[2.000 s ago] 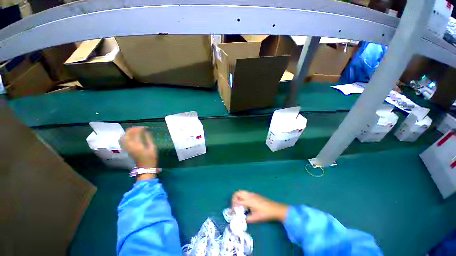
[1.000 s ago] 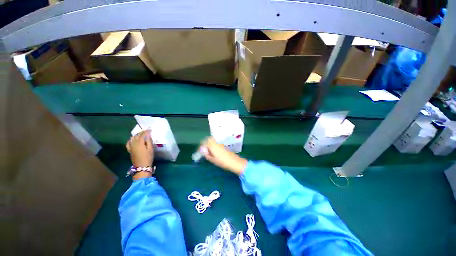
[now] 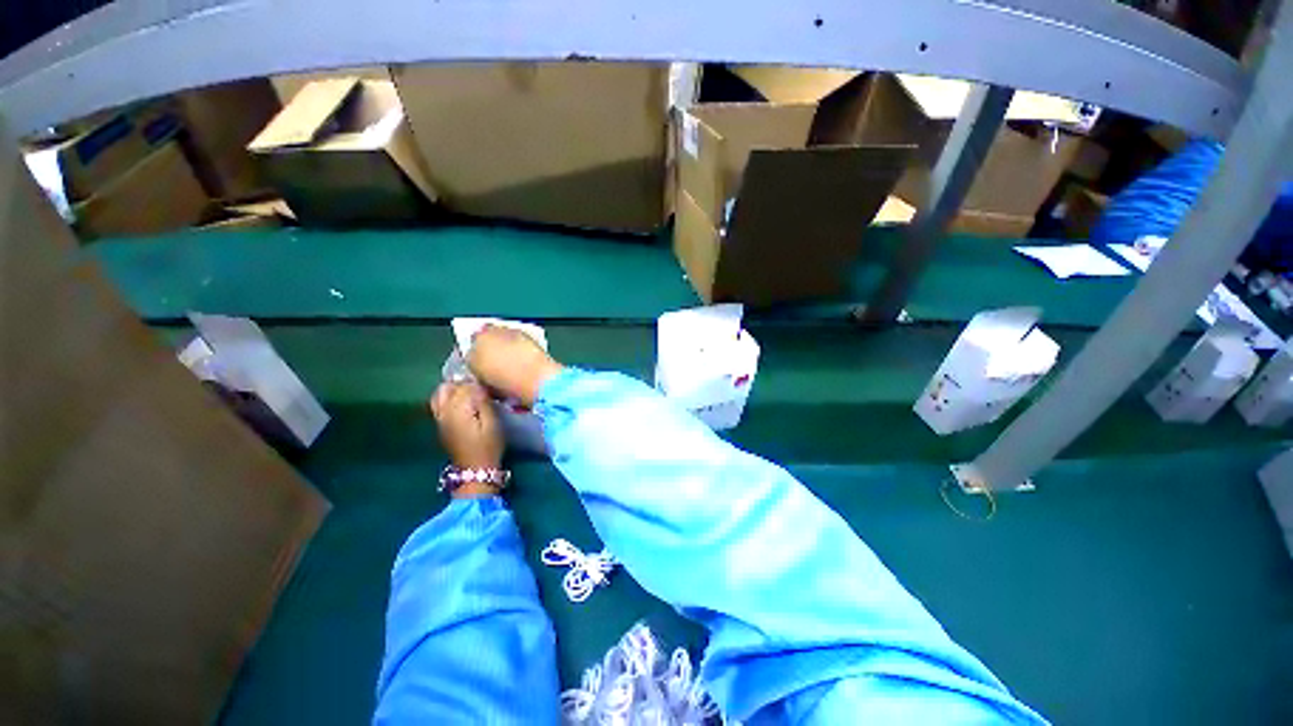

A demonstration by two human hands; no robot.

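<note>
A small white box (image 3: 526, 426) stands on the conveyor at centre left, mostly covered by my hands, its lid flap up behind them. My left hand (image 3: 468, 421) is around its left front side. My right hand (image 3: 506, 362) is at its open top, knuckles up; its fingertips are hidden, so I cannot tell if it holds anything. A pale bit shows between the hands. One coiled white cable (image 3: 579, 569) lies alone on the green bench. A tangled cable pile (image 3: 638, 681) lies at the bottom edge, partly behind my right sleeve.
More white boxes stand on the belt, at left (image 3: 262, 380), centre (image 3: 706, 372) and right (image 3: 986, 372). A brown cardboard panel (image 3: 128, 468) fills the left. A metal post (image 3: 1120, 312) rises at right, under a curved rail (image 3: 581, 31). Open cartons (image 3: 808, 213) stand behind.
My right hand has moved left from the bench side of the belt to the top of the box at my left hand. The boxes and my left hand have shifted right in view.
</note>
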